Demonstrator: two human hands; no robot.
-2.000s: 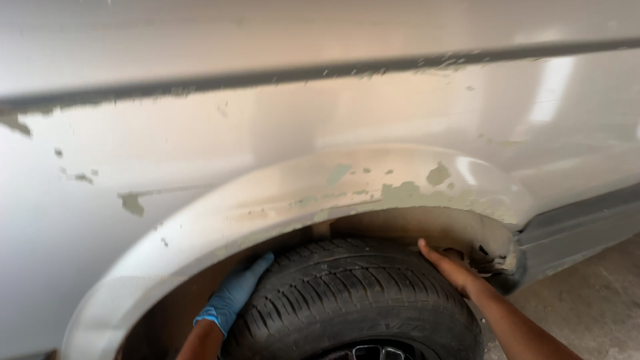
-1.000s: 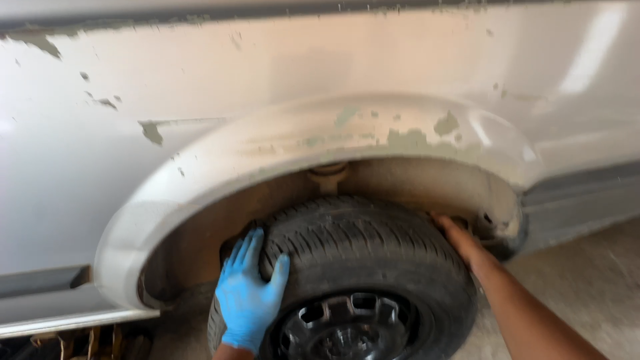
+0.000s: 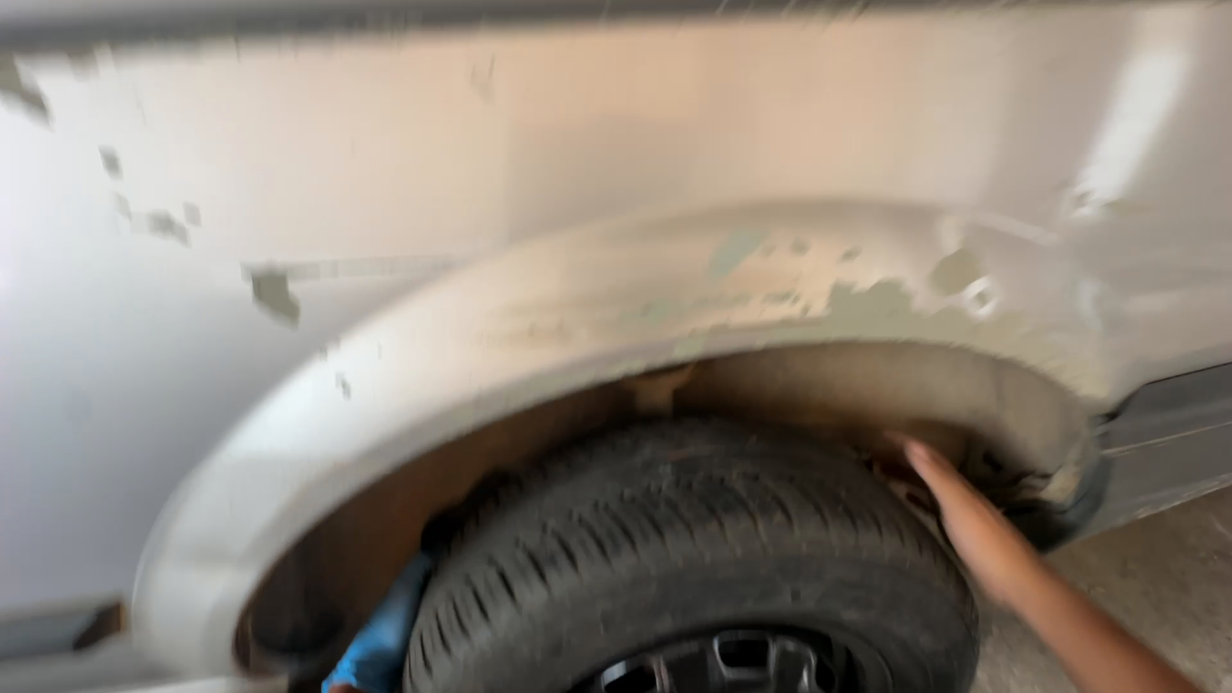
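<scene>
A black rubber tire (image 3: 693, 539) on a dark wheel rim (image 3: 741, 664) stands in the wheel arch of a silver vehicle. My left hand (image 3: 380, 626), in a blue glove, lies along the tire's left side, its fingers hidden behind the tread. On the other side, my bare right hand (image 3: 948, 491) reaches into the arch beside the tire's upper right, with its fingertips blurred. Whether the right palm touches the rubber is unclear.
The silver fender (image 3: 597, 279) curves over the tire, its paint chipped to greenish patches. Dark lower trim (image 3: 1174, 423) runs off to the right above the concrete floor (image 3: 1145, 577). Inside the arch, a brownish bracket (image 3: 657, 387) shows above the tread.
My left hand was spread over the tire's left outer edge a second ago; now it is further behind the tire's left side. The view has shifted.
</scene>
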